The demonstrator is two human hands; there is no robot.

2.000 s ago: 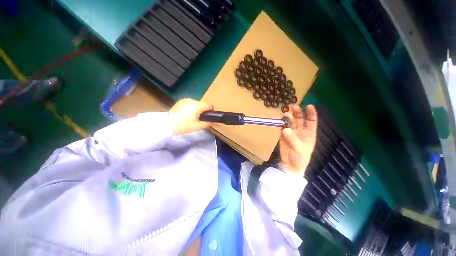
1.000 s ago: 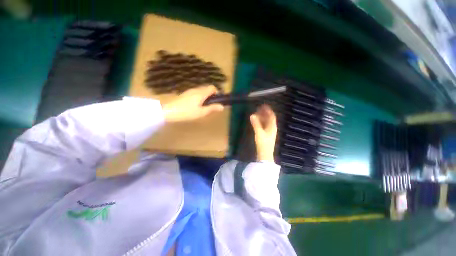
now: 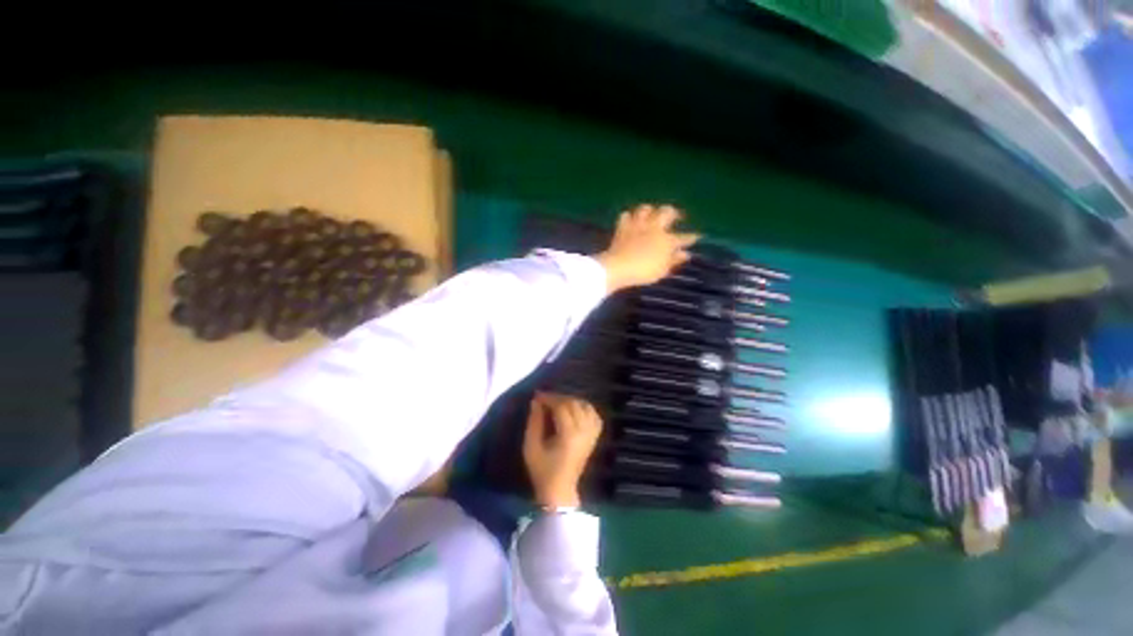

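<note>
The black slotted tray point(image 3: 627, 373) lies right of the cardboard, with several rods point(image 3: 671, 408) side by side in it, silver ends sticking out to the right. My left hand point(image 3: 646, 249) reaches across to the tray's far edge, palm down, fingers spread over a slot; whether it still touches a rod is hidden. My right hand point(image 3: 562, 437) is over the tray's near left part, fingers curled; whether a small part is between them cannot be seen. Many dark rings point(image 3: 292, 273) lie in a cluster on the tan cardboard point(image 3: 298, 149), partly behind my left sleeve.
Another dark tray point(image 3: 44, 336) is cut off at the left edge. Further right on the green bench, a tray point(image 3: 950, 398) holds rods with silver ends. A white shelf edge point(image 3: 994, 99) runs along the upper right. A yellow floor line point(image 3: 770, 565) shows below the bench.
The view has turned right. My left hand has moved from over the cardboard to the right tray's far edge; the rod it held no longer shows in it. My right hand's fingers are more curled.
</note>
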